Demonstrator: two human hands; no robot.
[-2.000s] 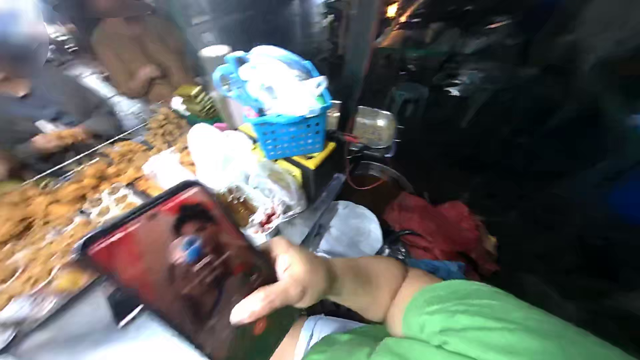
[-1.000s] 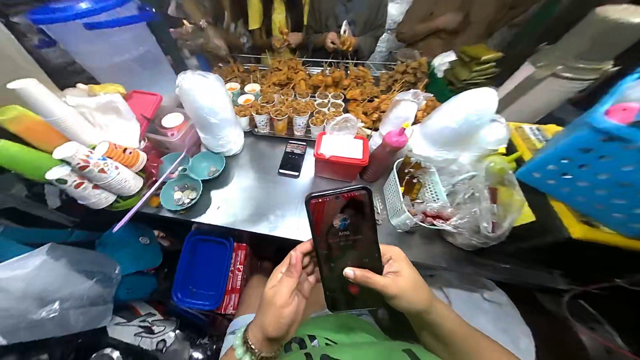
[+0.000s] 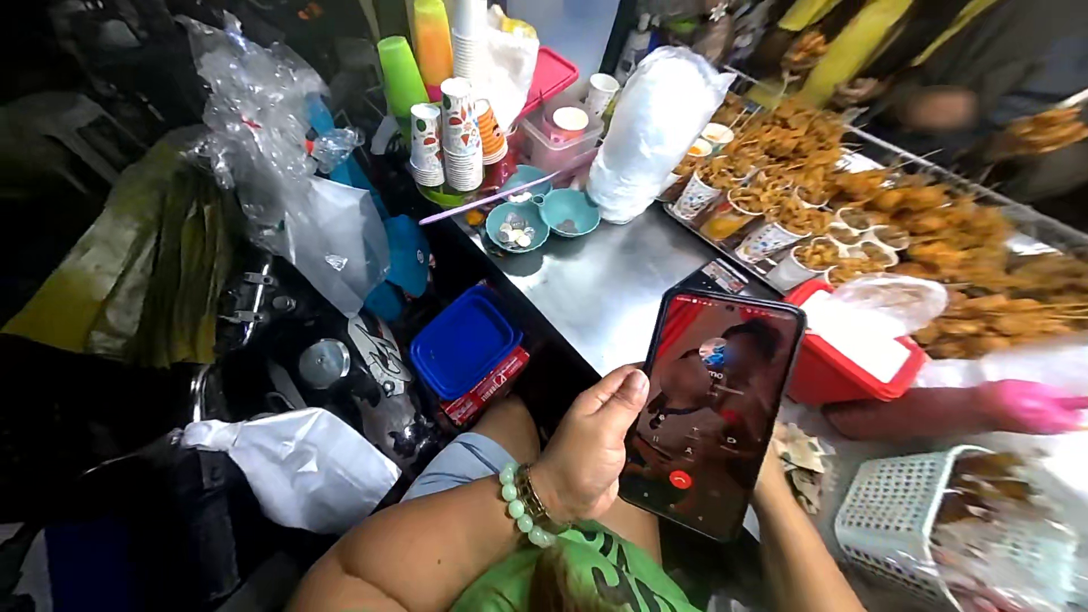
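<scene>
A smartphone [image 3: 714,416] is held upright above my lap, its lit screen showing a call. My left hand [image 3: 599,446], with a green bead bracelet on the wrist, grips its left edge, thumb up. My right hand [image 3: 769,472] is mostly hidden behind the phone's lower right; its fingers cannot be seen. Behind the phone's top lies a second phone [image 3: 722,276] on the metal counter [image 3: 595,289]. A red container [image 3: 850,357] with a white lid stands just right of the held phone.
Teal bowls [image 3: 518,228] with coins, stacked paper cups [image 3: 461,136] and a white plastic bag roll [image 3: 650,136] stand at the back. Fried food [image 3: 977,255] and filled cups fill the right. A white basket [image 3: 892,518] is lower right, a blue-lidded box [image 3: 467,340] left of the counter.
The view has swung strongly, now toward the left side of the stall. My left hand, out of view two seconds ago and beside the phone one second ago, now holds the phone's left edge.
</scene>
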